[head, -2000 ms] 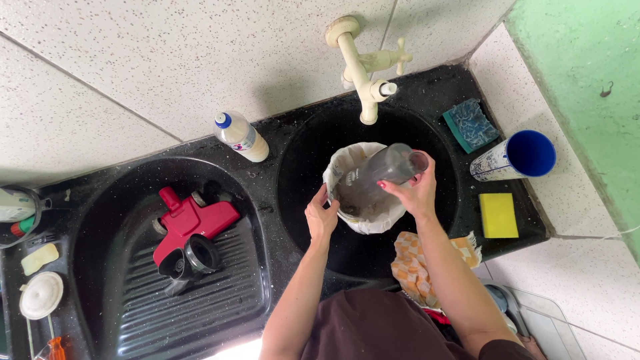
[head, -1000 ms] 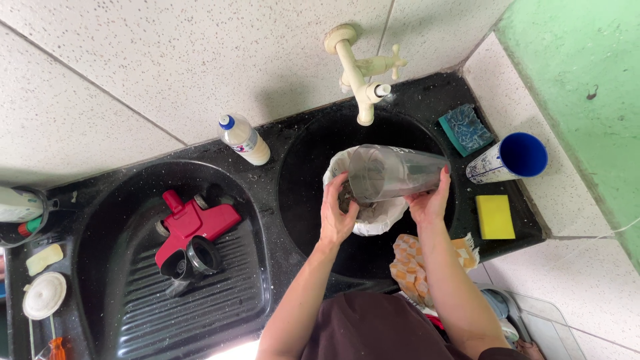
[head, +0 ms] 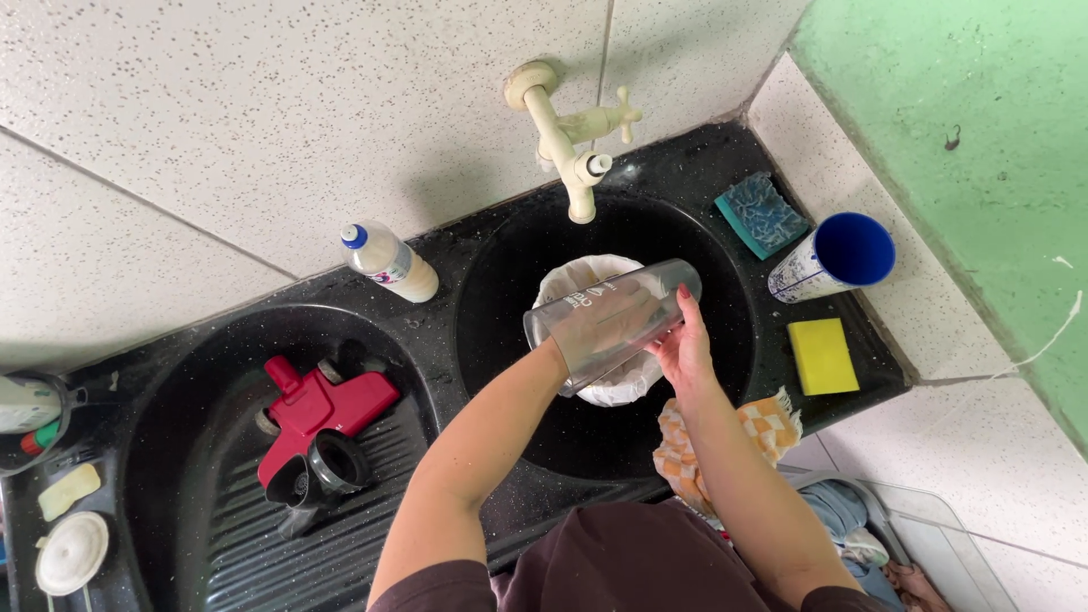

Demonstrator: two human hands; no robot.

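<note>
A clear plastic dust canister of a vacuum cleaner [head: 671,280] lies tilted over a bin lined with a white bag [head: 625,388], which stands in the round black sink basin. My left hand [head: 603,314] is inside the canister, seen through its wall, with the forearm entering the open lower-left end; whether its fingers hold anything is unclear. My right hand [head: 684,344] grips the canister's outside near its far end, thumb on the upper side. The bag's contents are mostly hidden behind the canister.
A cream tap [head: 565,149] juts over the basin. Around it are a bottle [head: 395,263], a blue scrubbing sponge [head: 761,214], a blue-lined cup [head: 795,276], a yellow sponge [head: 823,357] and a checked cloth [head: 769,425]. A red vacuum head [head: 319,412] and black parts [head: 340,461] lie in the left basin.
The canister has turned so its open end faces lower left. My left hand has gone from the canister's outside to its inside.
</note>
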